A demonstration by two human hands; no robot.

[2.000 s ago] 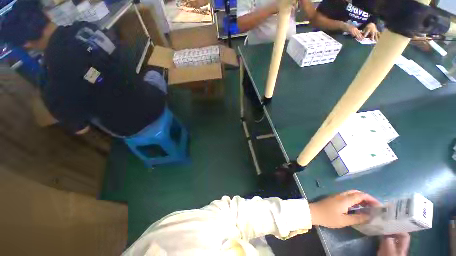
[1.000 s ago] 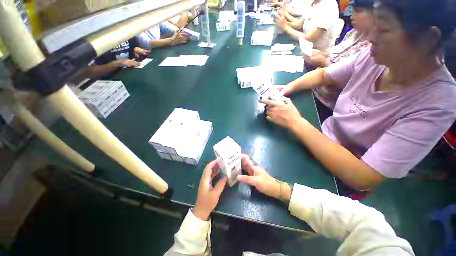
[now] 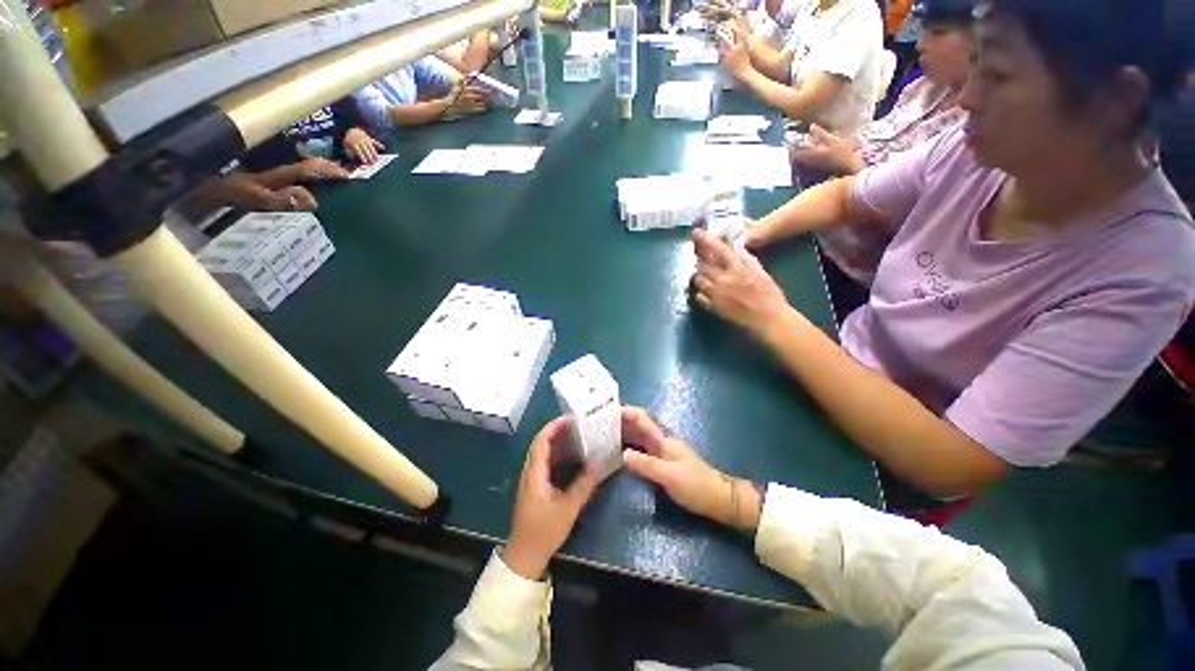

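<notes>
A white product box (image 3: 592, 417) with dark print stands tilted between my two hands, its small end facing up. My left hand (image 3: 550, 488) grips its left side. My right hand (image 3: 671, 465) holds its right side with thumb and fingers. The box's lower part is partly covered by my fingers. A white carton stack (image 3: 474, 357) lies on the dark green table just ahead and left of my hands, with a stepped edge at its right. My hands do not touch the stack.
Cream rack pipes (image 3: 282, 380) rise at the left table edge. A carton block (image 3: 269, 257) lies beyond them. A person in a pink-lilac top (image 3: 970, 288) sits at right, holding a box beside neighbour's cartons (image 3: 662, 201). Flat white sheets (image 3: 480, 159) lie mid-table; more people sit further along.
The view has swung from the floor side to the table. Over the last second, the box in my hands has turned slightly, and the neighbour's box has turned more upright.
</notes>
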